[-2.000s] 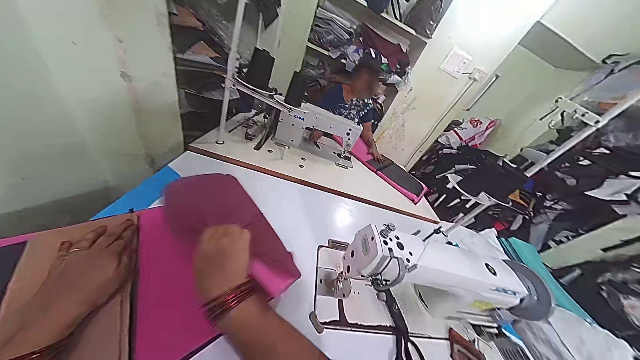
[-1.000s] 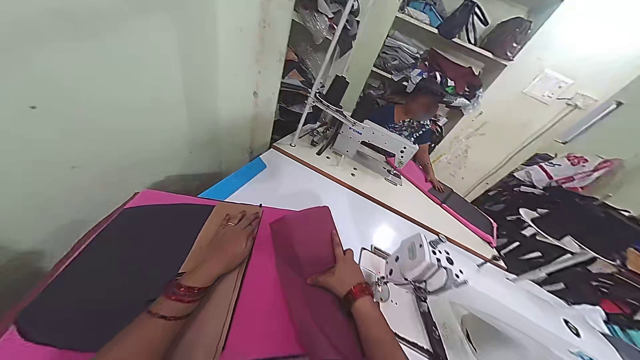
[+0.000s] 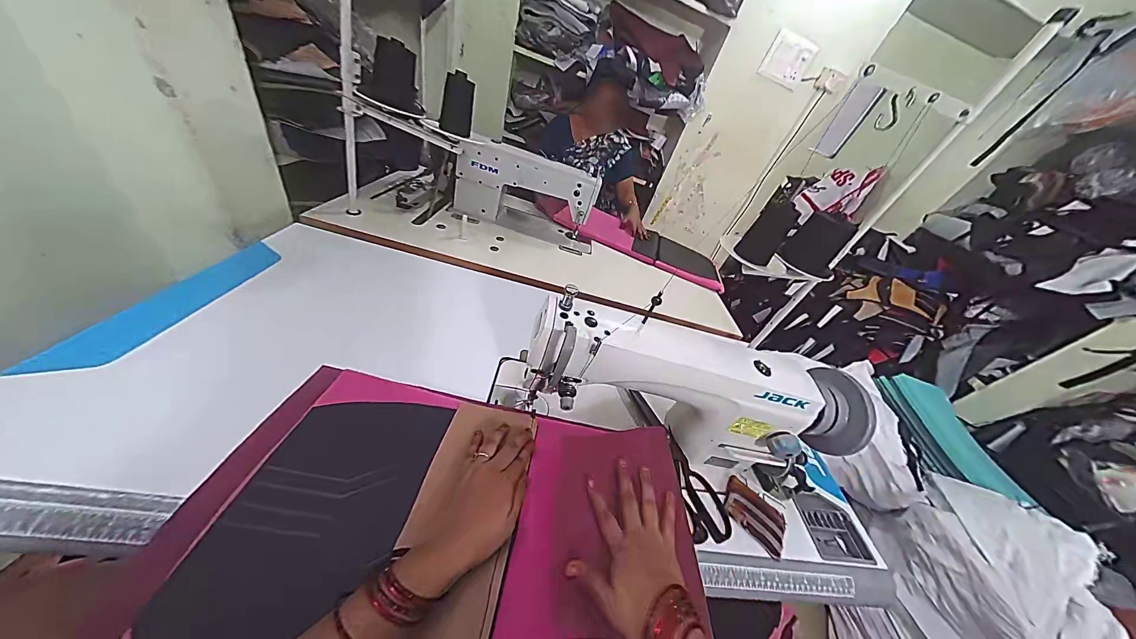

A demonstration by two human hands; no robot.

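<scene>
My left hand (image 3: 470,497) lies flat on a tan strip (image 3: 444,461) that borders a black panel (image 3: 328,497). Beneath them is pink fabric (image 3: 546,532). My right hand (image 3: 632,541), fingers spread, presses on a folded maroon piece (image 3: 595,461) on the pink fabric. The top edge of the layers, near the tan strip, reaches the needle area of a white Jack sewing machine (image 3: 683,355); whether the needle is in the fabric I cannot tell. Maroon fabric (image 3: 257,453) also shows along the left edge of the layers.
Black-handled scissors (image 3: 701,506) and a striped item (image 3: 756,515) lie right of the fabric. White cloth (image 3: 985,550) and teal fabric (image 3: 950,435) are piled farther right. Across the table (image 3: 373,293), a person (image 3: 603,151) sits at another sewing machine (image 3: 524,182) with pink and black fabric.
The layers have come to the machine's needle area. My right hand has gone from gripping the maroon piece's edge to lying spread on it. My left hand stays on the tan strip.
</scene>
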